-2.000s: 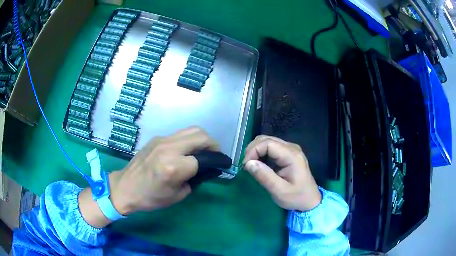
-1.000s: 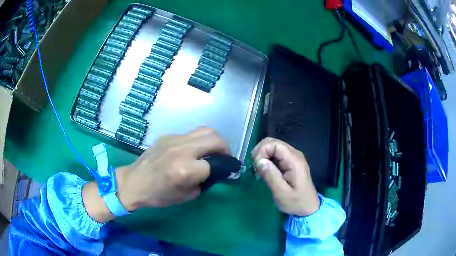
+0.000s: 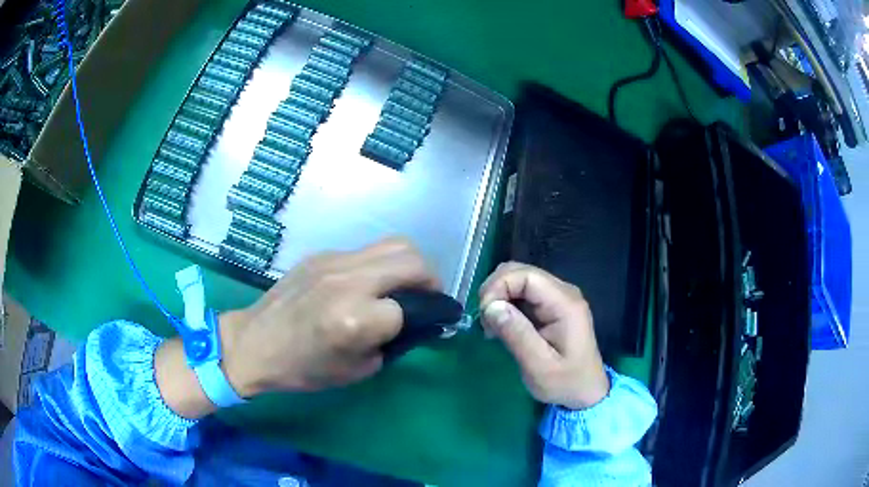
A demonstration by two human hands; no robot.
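Observation:
My left hand (image 3: 329, 319), with black finger cots, grips a small part (image 3: 459, 324) whose silvery end shows at the fingertips; the rest is hidden. My right hand (image 3: 543, 333) is closed at thumb and forefinger against that end, pinching something too small to tell, perhaps a thin lead. Both hands are over the near right corner of the silver metal tray (image 3: 333, 214). The tray holds two long rows and one shorter row of dark green cylinders (image 3: 405, 112), lying side by side.
A carton (image 3: 124, 81) heaped with green parts stands at the left. Right of the tray lie a shallow black tray (image 3: 581, 219) and a deep black bin (image 3: 767, 295) with scattered parts. Blue bins (image 3: 829, 243) are at the right edge. A blue cord (image 3: 100, 195) runs to my left wrist.
Since two seconds ago the view has shifted slightly, so the trays sit a little differently in it. Both hands stay together at the tray corner, with small fingertip movements.

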